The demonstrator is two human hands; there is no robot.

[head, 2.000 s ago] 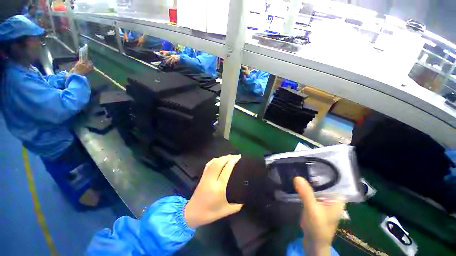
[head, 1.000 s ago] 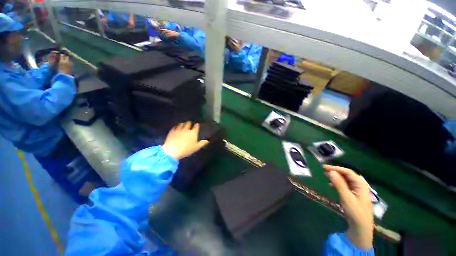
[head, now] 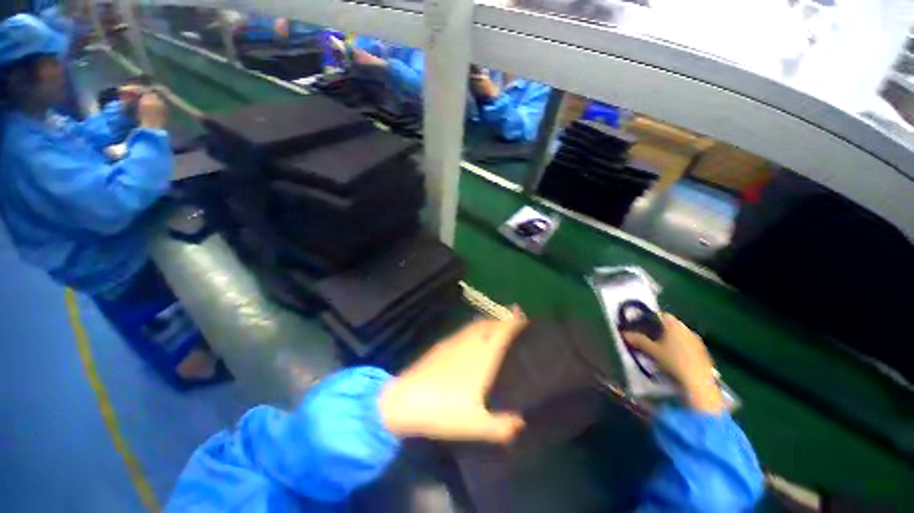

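Note:
My left hand [head: 456,386], bare below a blue sleeve, has its thumb and fingers around the near end of a matte black case [head: 556,366], which is slightly blurred. Other black cases lie under it on the bench. My right hand [head: 683,359] has its fingers on a bagged cable [head: 631,311], a black coil in a clear and white bag, over the green belt. The fingertips cover part of the coil. Another bagged cable [head: 529,228] lies farther off on the belt.
Stacks of black cases [head: 341,190] stand at left, beside a whitish post [head: 447,120] holding a shelf. The green belt [head: 802,371] runs beyond a worn metal edge. A person [head: 85,190] in blue works at far left. More black stacks [head: 596,175] stand across.
My left hand has moved right from the lower black stack to the case in front of me. My right hand has moved onto a bagged cable. The view has shifted slightly.

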